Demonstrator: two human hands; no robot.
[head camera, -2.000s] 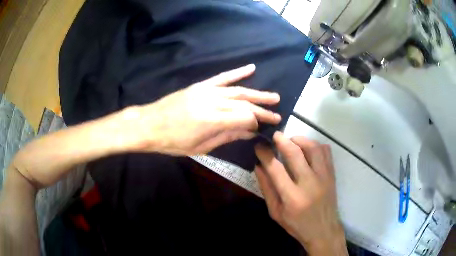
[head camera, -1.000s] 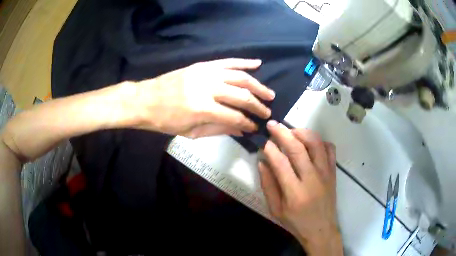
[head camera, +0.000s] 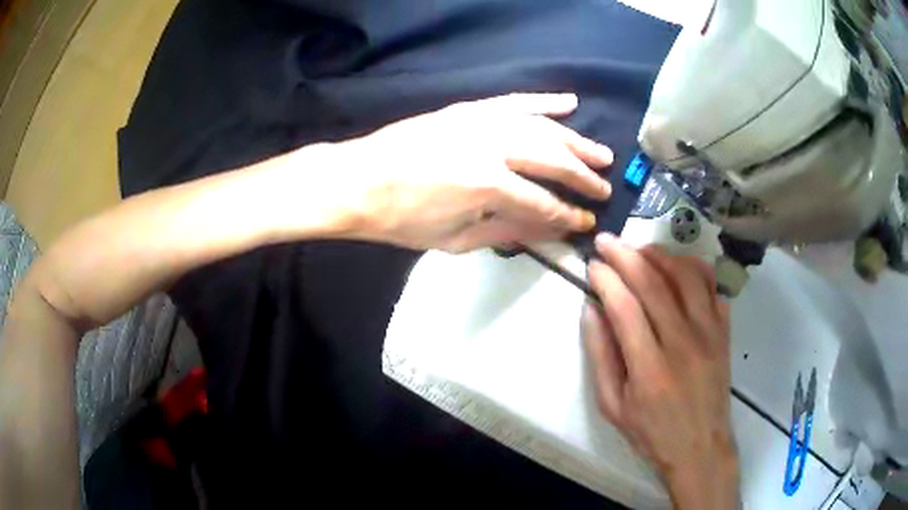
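Dark navy cloth (head camera: 418, 85) lies over the machine table and hangs down at the lower left. My left hand (head camera: 488, 174) lies palm down on it with fingers spread, pressing near its right edge. My right hand (head camera: 662, 349) has its fingertips at the cloth's lower right edge, close to the left fingertips; its thumb tip is hidden, so a pinch cannot be made out. The cloth's edge lies beside the blue part (head camera: 638, 169) at the presser foot. The cream machine head (head camera: 767, 90) stands at the upper right.
Blue-handled snips (head camera: 797, 433) lie on the white table (head camera: 498, 334) at the lower right. A pale ruler strip (head camera: 468, 410) runs along the front edge. Tan cardboard (head camera: 90, 120) is at the left, with quilted grey covering (head camera: 124, 349) below it.
Both hands and the cloth edge have moved right, closer to the presser foot. More white table shows below my left hand. The view has shifted slightly, and the machine head appears larger and lower.
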